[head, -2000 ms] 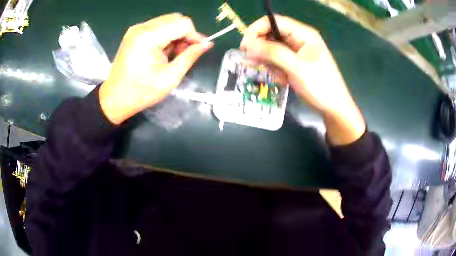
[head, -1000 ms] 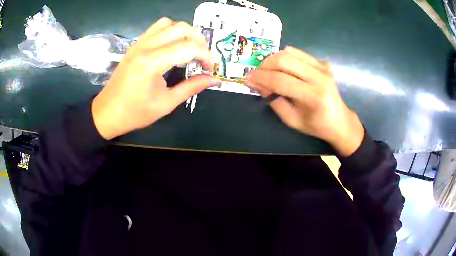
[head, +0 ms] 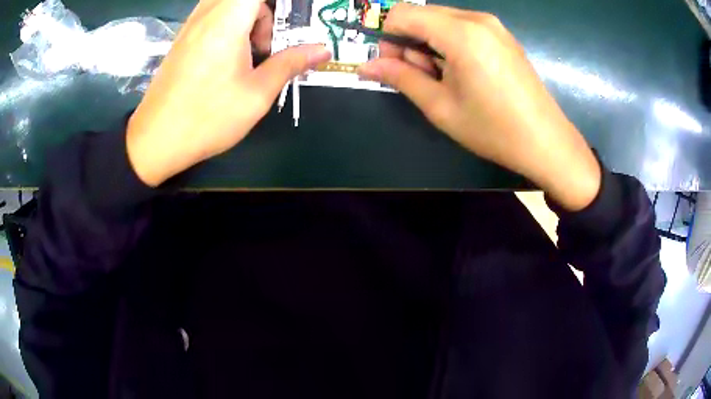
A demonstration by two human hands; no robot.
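A white socket housing (head: 355, 81) lies at the top of the view, its far part cut off by the frame edge. A brass strip (head: 341, 68) lies along its near edge. A green wire (head: 334, 40) curves inside, and a small part of the circuit board shows at the right. My left hand (head: 226, 86) is at the housing's left side, thumb on the brass strip's left end. My right hand (head: 475, 93) holds a black stick tool (head: 374, 33) over the housing, with a fingertip at the strip's right end. White wires (head: 295, 101) hang from the near left corner.
A crinkled clear plastic bag (head: 117, 48) with whitish contents lies on the dark green bench (head: 351, 160) left of my left hand. The bench's near edge runs across the view in front of my body. Cartons (head: 659, 383) show at the lower right.
The housing and both hands appear higher in the view, with the housing now partly cut off. The black tool now shows in my right hand, pointing left over the housing. The brass strip remains along the near edge.
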